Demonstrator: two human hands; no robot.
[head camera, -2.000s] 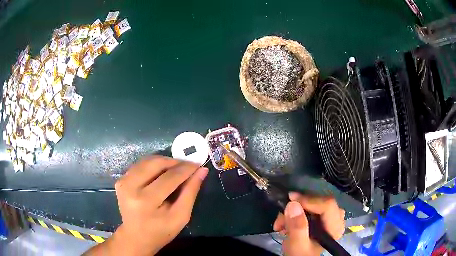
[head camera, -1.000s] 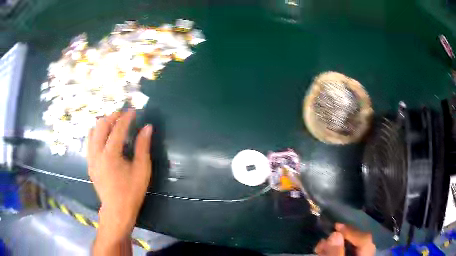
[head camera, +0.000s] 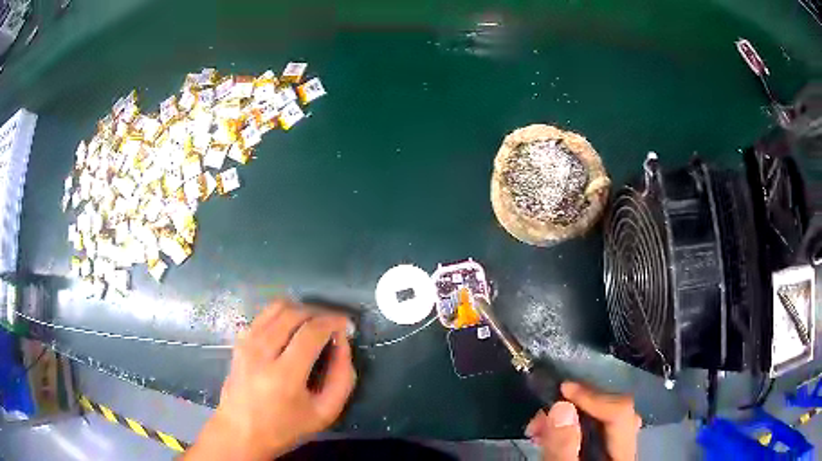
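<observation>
The small device board in its pale rim lies on the green bench, with an orange flex patch at its lower side. A flat black panel lies just below it. A white disc with a dark square lies at its left. My right hand holds the soldering iron like a pen, its tip at the orange patch. My left hand is left of the disc, thumb and fingers curled; whether it holds something small is unclear. Thin solder wire runs past that hand to the board.
A large pile of small silver-white, yellow-edged pieces lies at the left. A tan bowl of grey granules stands beyond the board. A black fan with a wire grille is at the right, a pale tray behind it. Blue stools show below.
My left hand was near the soldering iron's tip, went to the pile and has come back towards the disc. The iron stays at the board. The camera view has shifted.
</observation>
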